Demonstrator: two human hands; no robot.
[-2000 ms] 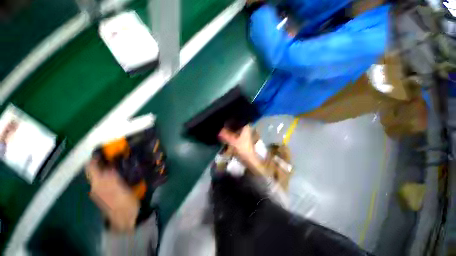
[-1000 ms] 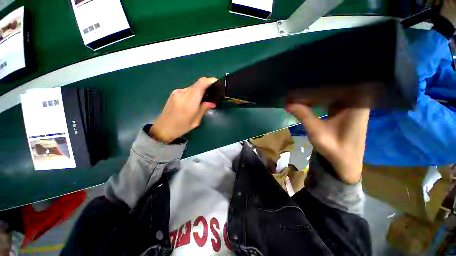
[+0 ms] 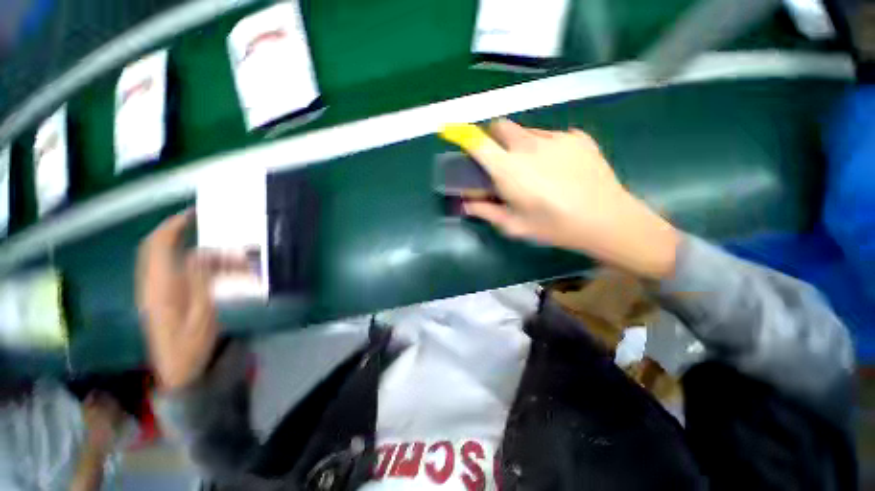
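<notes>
A stack of flat sleeves [image 3: 232, 235], white face up with black edges fanned to the right, lies on the dark green worktop [image 3: 384, 254] at the left. My left hand [image 3: 177, 302] is at the stack's left edge, blurred; whether it grips the stack cannot be told. My right hand [image 3: 566, 192], with a yellow finger cot or tape on one finger, is over the middle of the worktop. Its thumb and fingers close on a small-looking dark box [image 3: 462, 175] with a greyish upper face; blur and the hand hide its full shape.
Several white-topped sleeved boxes [image 3: 141, 110] stand spaced along the green belt [image 3: 384, 58] beyond the pale guide rail [image 3: 384, 129]. A grey metal upright [image 3: 710, 34] leans at upper right. A pale yellow basket or tray [image 3: 34, 307] and a neighbour's arm [image 3: 91, 441] are at left; blue workwear [image 3: 849, 182] is at right.
The large black box no longer shows raised at the right. My right hand has moved left and up towards the rail, its back now showing. My left hand has moved left to the sleeve stack.
</notes>
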